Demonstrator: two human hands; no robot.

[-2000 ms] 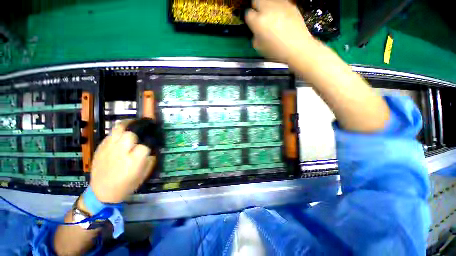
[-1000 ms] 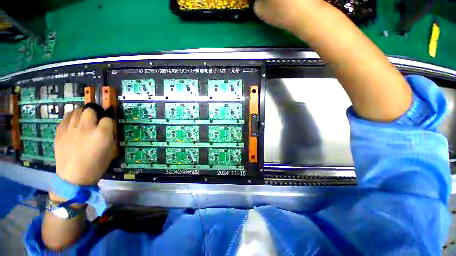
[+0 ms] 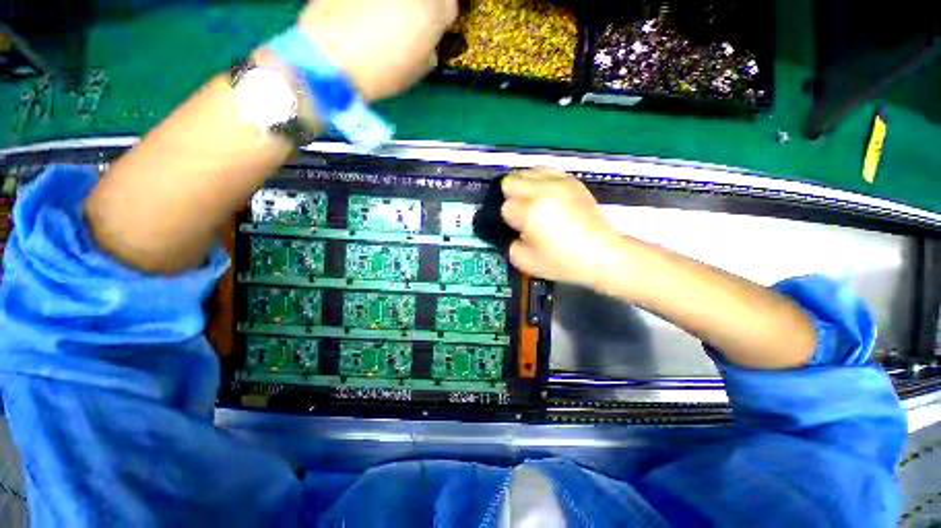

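A black pallet [image 3: 396, 394] lies on the conveyor and holds green circuit boards [image 3: 377, 310] in three columns and four rows. My right hand [image 3: 552, 225] is over the pallet's top right corner, its black-covered fingertips at the top right board [image 3: 457, 219]. Whether it holds a part is hidden. My left hand [image 3: 380, 39] is at the top edge, left of the bin of yellow components [image 3: 516, 39]. Its fingertips are cut off or hidden. A bin of dark and silver components [image 3: 676, 64] stands to the right of the yellow ones.
Conveyor rails [image 3: 640, 414] run left and right beside a bright metal plate [image 3: 660, 299]. A green mat [image 3: 227, 116] lies behind, with a yellow stick [image 3: 875, 147] at the right. An orange end bar [image 3: 528, 335] sits at the pallet's right edge. A dark object stands at the upper right.
My left hand has moved from the pallet's left end up to the bins. My right hand has come down from the bins to the top right board. The pallet sits slightly lower in view.
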